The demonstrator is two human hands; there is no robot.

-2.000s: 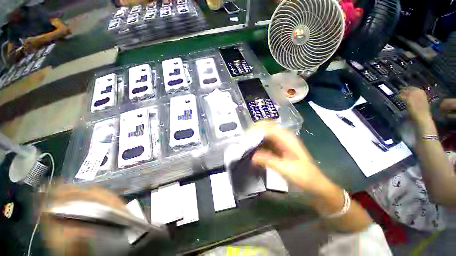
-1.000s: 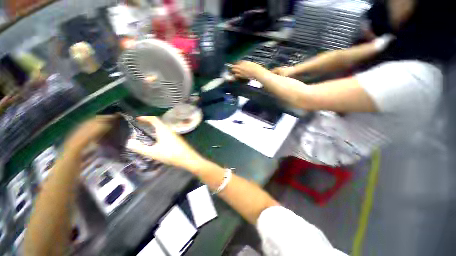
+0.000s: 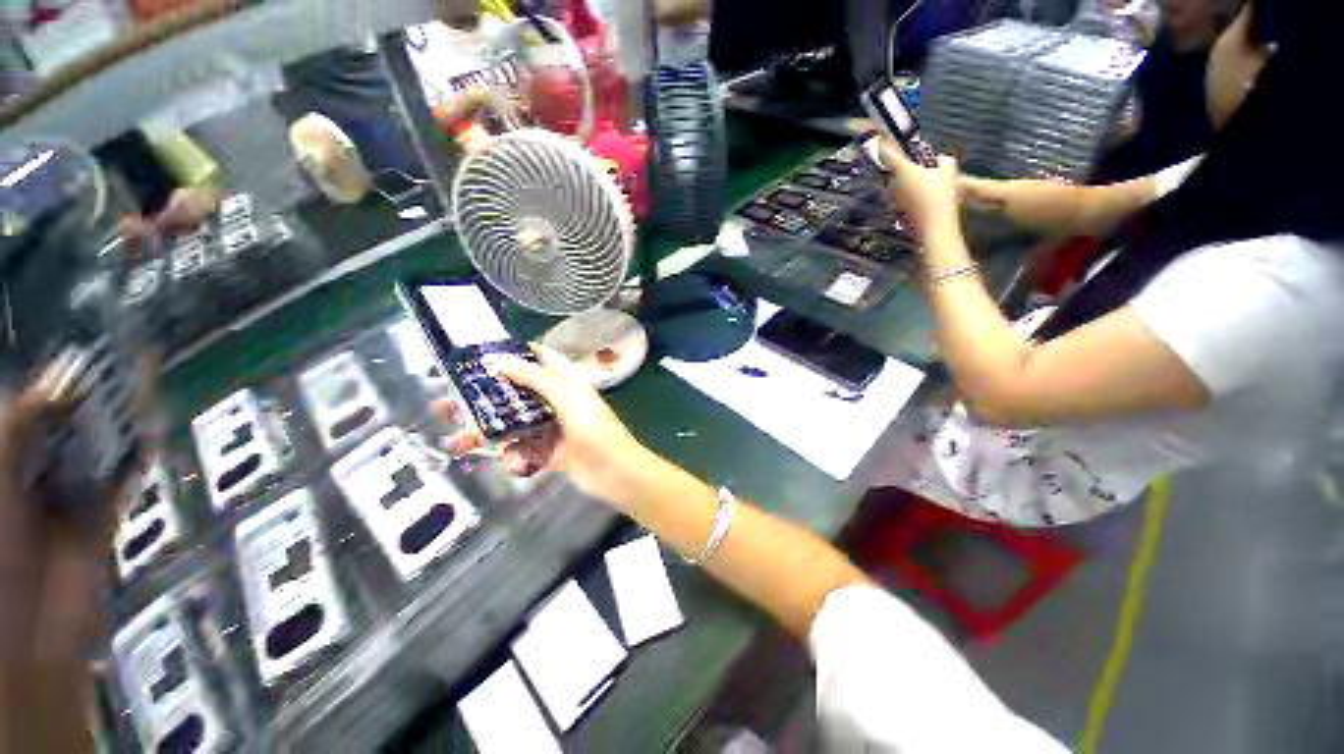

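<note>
My right hand (image 3: 568, 427) grips a keypad phone (image 3: 479, 361) by its keypad end, above the right end of the clear blister tray (image 3: 442, 567). The phone's screen glows white and its keys face up. White phone backs (image 3: 406, 504) with dark ovals lie in two rows in the tray. My left hand (image 3: 33, 457) is a dark blur at the left edge; what it holds, if anything, cannot be told. White batteries (image 3: 569, 653) lie on the green bench in front of the tray.
A desk fan (image 3: 543, 221) stands behind the tray on a round white base (image 3: 597, 348). To its right lie a paper sheet (image 3: 803, 420) and a dark smartphone (image 3: 820, 351). A person at the right holds up another phone (image 3: 896, 121). A red stool (image 3: 966, 567) stands below.
The view has swung right, then slightly back left. My right hand now holds the phone with its lit screen showing. My left arm has moved away to the left edge.
</note>
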